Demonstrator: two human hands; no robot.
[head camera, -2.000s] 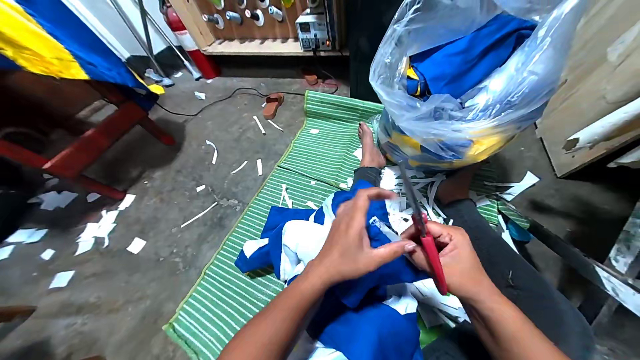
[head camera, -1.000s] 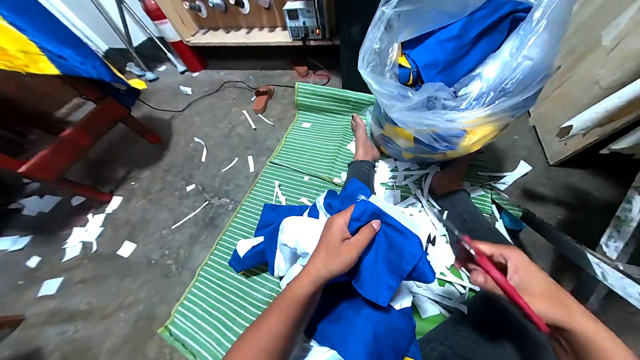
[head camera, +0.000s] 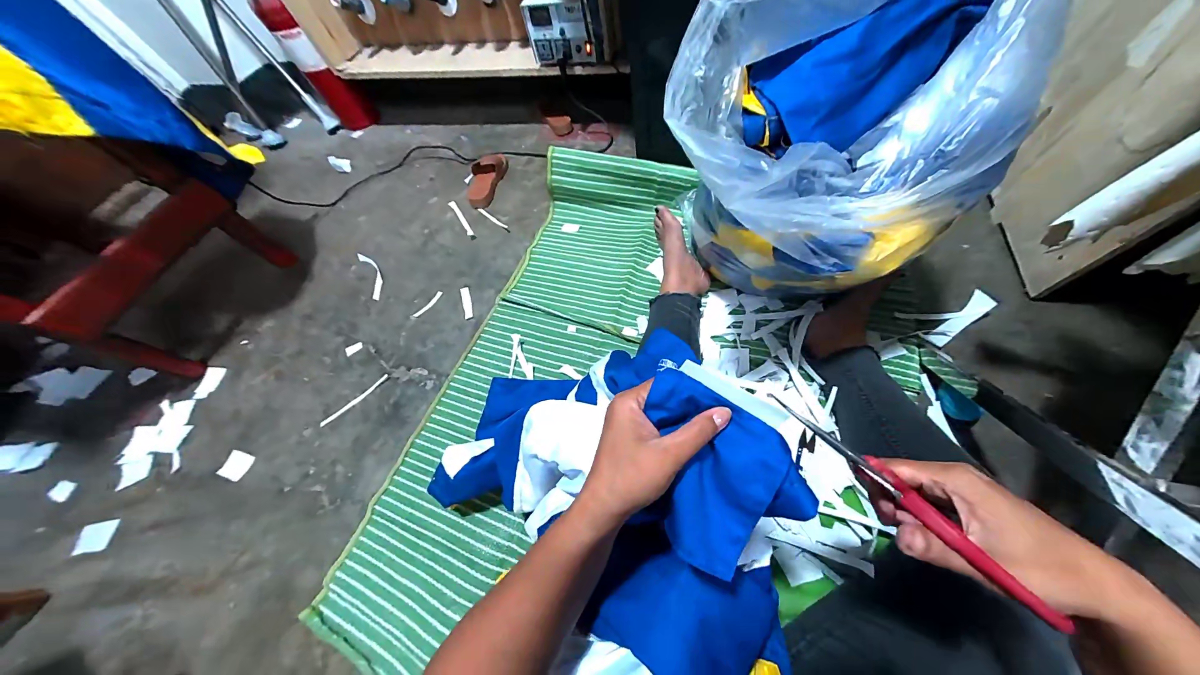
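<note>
Blue and white fabric (head camera: 722, 469) lies bunched over my lap, with a white strip (head camera: 736, 394) along the edge of its upper part. My left hand (head camera: 647, 445) grips this blue part between thumb and fingers. Red-handled scissors (head camera: 956, 539) are in my right hand (head camera: 975, 516), to the right of the fabric. Their blades point up and left toward the white strip; whether they touch it I cannot tell. White cut strips (head camera: 825, 478) lie heaped between my legs, beneath and beside the blades.
A clear plastic bag (head camera: 844, 169) of blue and yellow fabric stands beyond my feet. Under me is a green striped mat (head camera: 422, 525). White scraps (head camera: 159, 436) litter the floor at left, near a red wooden stool (head camera: 131, 267). A black cord (head camera: 375, 178) crosses the floor by a brown sandal (head camera: 487, 181).
Two seconds ago both hands were close together at the scissors. Since then my right hand has moved away to the right with them, and my left hand has come onto the blue fabric.
</note>
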